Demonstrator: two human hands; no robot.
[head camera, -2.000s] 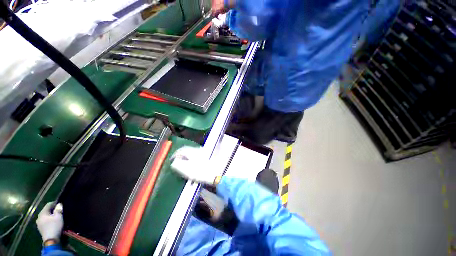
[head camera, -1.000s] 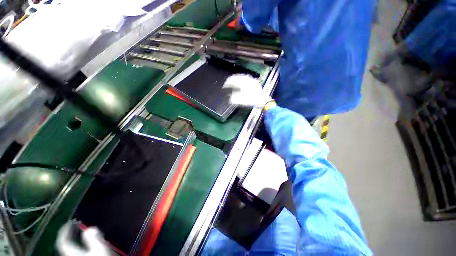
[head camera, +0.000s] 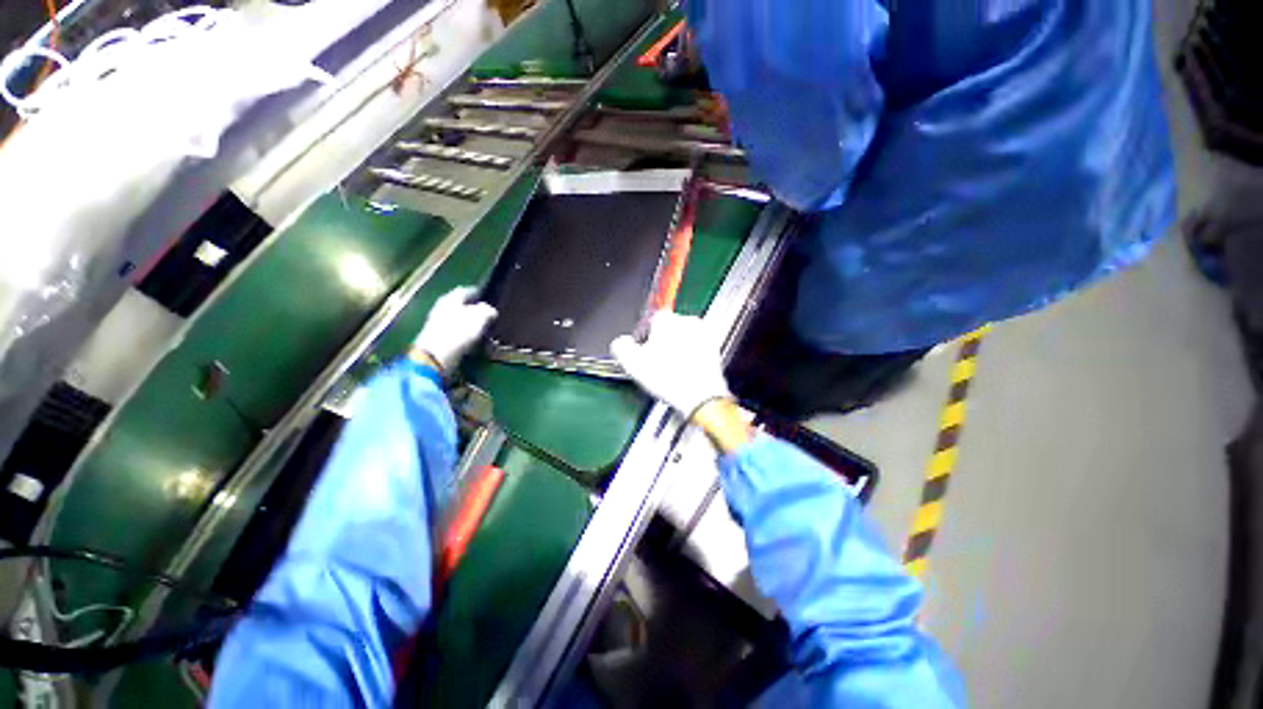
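Note:
A metal enclosure tray (head camera: 589, 270), black inside with silver edges, lies on a green carrier board (head camera: 568, 416) on the line. A red-orange protective sheet (head camera: 675, 263) shows along its right side. My left hand (head camera: 454, 330), in a white glove, is at the tray's near left corner. My right hand (head camera: 675, 363), also white-gloved, is at the near right corner with its fingers on the edge. A second red-orange sheet (head camera: 475, 515) lies nearer to me, and its tray is mostly hidden behind my left sleeve.
A person in a blue smock (head camera: 970, 166) stands at the line's far right. An aluminium rail (head camera: 589, 554) edges the conveyor. A black tote (head camera: 831, 464) with white panels is below it. Rollers (head camera: 464, 146) lie beyond. Black cables (head camera: 111, 651) are at the lower left.
Both hands have moved to the farther tray; my left hand came up from the nearer one. The farther tray has turned, and its red-orange sheet now shows on the right side.

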